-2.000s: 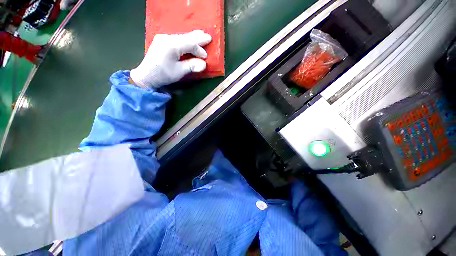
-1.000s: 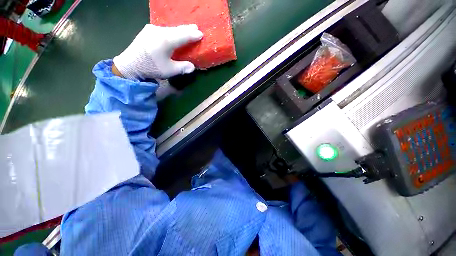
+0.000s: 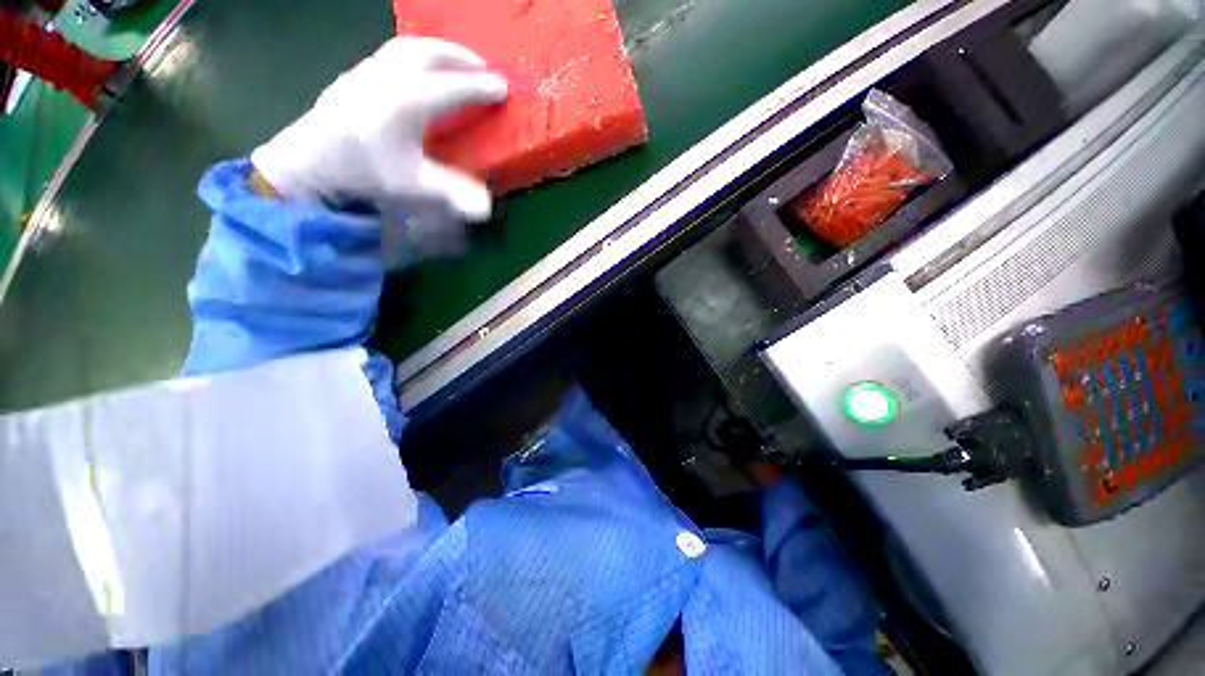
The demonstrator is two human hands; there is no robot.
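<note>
A red-orange foam pad lies on the dark green conveyor belt at the top centre, cut off by the picture's top edge. My left hand, in a white knit glove, grips the pad's lower left corner, with its fingers over the top and its thumb by the near edge. My right hand shows only as a small patch of skin in the shadow beside the machine; its fingers are hidden.
A metal rail edges the belt. Beyond it are a black bin with a bag of orange-red parts, a green-lit button and a grey keypad unit with a black cable. A translucent sheet covers my left forearm.
The pad has turned and shifted right, its near edge now slanting up to the right. My left hand has moved up and left in the picture, now at the pad's corner.
</note>
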